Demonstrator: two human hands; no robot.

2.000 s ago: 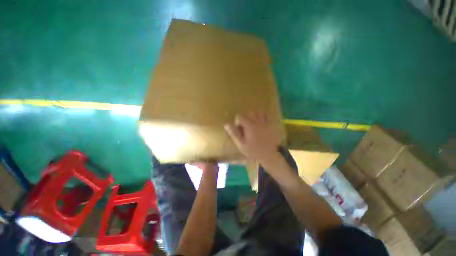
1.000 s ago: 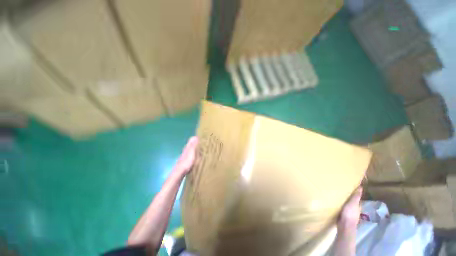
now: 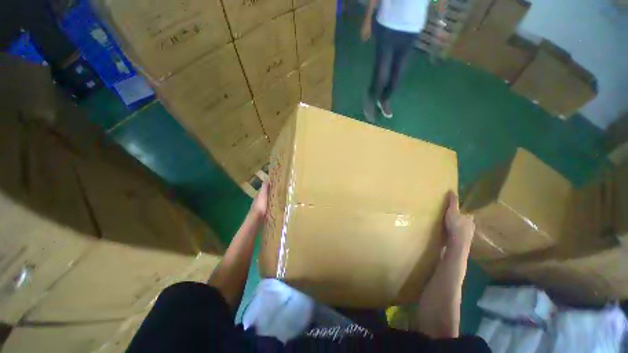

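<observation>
A large brown shipping carton [image 3: 365, 214] is held up in front of my body. Its flaps are closed and clear tape runs along its left edge. Dark print shows on its left side. My left hand [image 3: 261, 200] presses on the carton's left side. My right hand [image 3: 457, 224] presses on its right side. Both hands are bare. The carton's underside is hidden.
Stacked cartons [image 3: 206, 89] stand ahead on the left, and more cartons [image 3: 76, 276] stand close at left. A person [image 3: 396, 48] stands ahead on the green floor. Cartons [image 3: 527, 200] and white bags [image 3: 516, 307] are at right.
The view has turned from the yellow floor line to the carton stacks. The carton is now held between both hands at its sides. A person and the near left cartons have come into view.
</observation>
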